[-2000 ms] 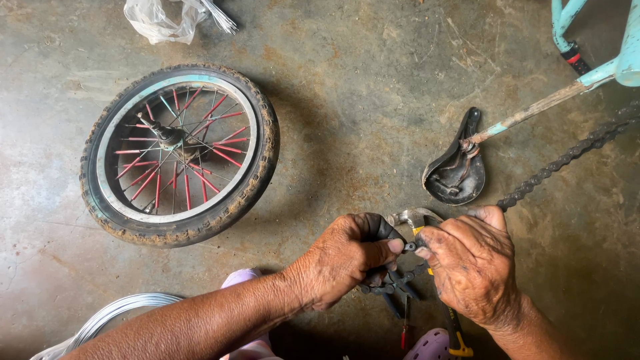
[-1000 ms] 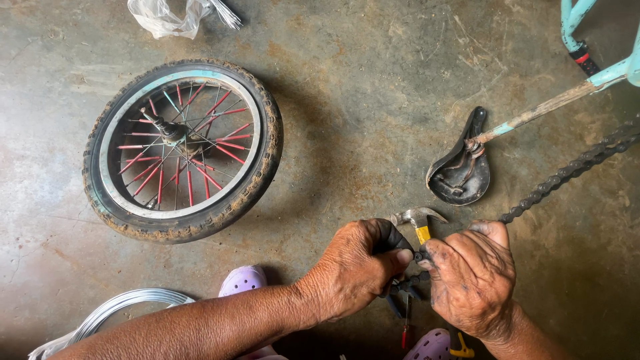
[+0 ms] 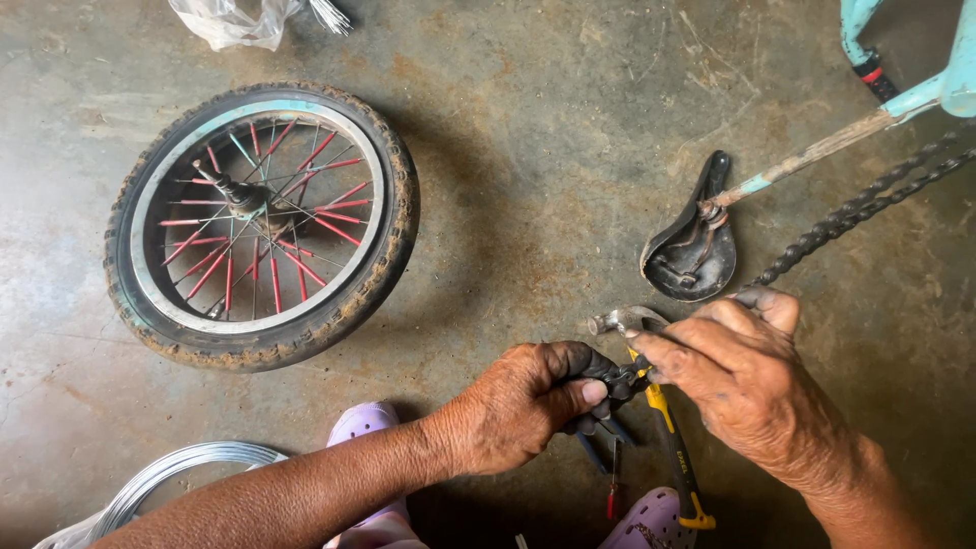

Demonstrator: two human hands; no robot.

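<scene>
My left hand pinches the dark end of a bicycle chain between thumb and fingers. Just right of it, my right hand holds the same chain, its fingertips close to my left ones. From there the chain runs up to the right edge. A claw hammer with a yellow and black handle lies on the floor beneath the hands. Beside it are a red-handled screwdriver and a blue-handled tool, partly covered by my left hand.
A muddy bicycle wheel with red spoke covers lies at left. An upturned saddle joins the turquoise bicycle frame at upper right. Coiled wire lies lower left, a plastic bag at top. Purple clogs show below.
The hammer head shows more fully between the hands than two seconds ago. Both hands remain at the chain, with the fingers slightly shifted.
</scene>
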